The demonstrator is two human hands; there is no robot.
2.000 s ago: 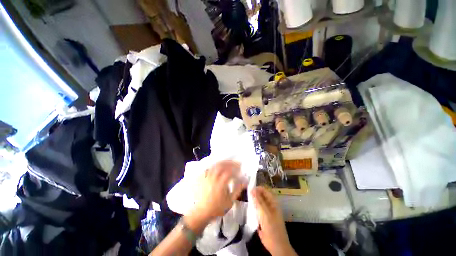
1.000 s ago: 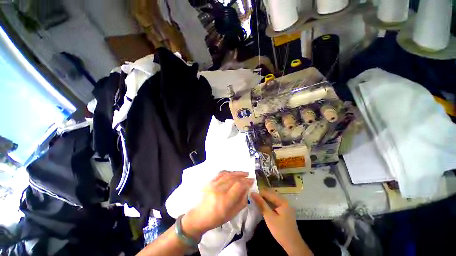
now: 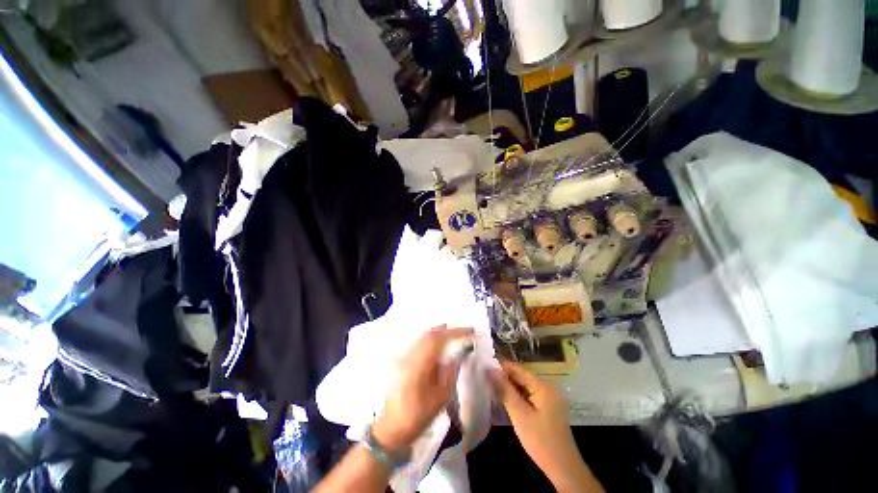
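A bright white fabric panel (image 3: 424, 289) runs from the needle area of the overlock machine (image 3: 554, 231) down towards the wearer, with its lower part hanging in folds. My left hand (image 3: 424, 380) lies on the panel and holds a fold of it between thumb and fingers; the fingers are somewhat blurred. My right hand (image 3: 534, 409) pinches the right edge of the panel just in front of the machine. A dark strip shows between the lower folds. The presser foot is hidden by threads and cloth.
Black garment pieces (image 3: 318, 241) with white parts are heaped left of the machine. White cut panels (image 3: 770, 250) lie to its right. White thread cones (image 3: 534, 29) stand above. A grey thread tuft (image 3: 685, 433) hangs at the table edge. A bright window (image 3: 58, 144) is at far left.
The left hand has drawn back a little and lifted a fold of the white cloth. The right hand stays at the edge. The view has shifted slightly, moving the machine left in the picture.
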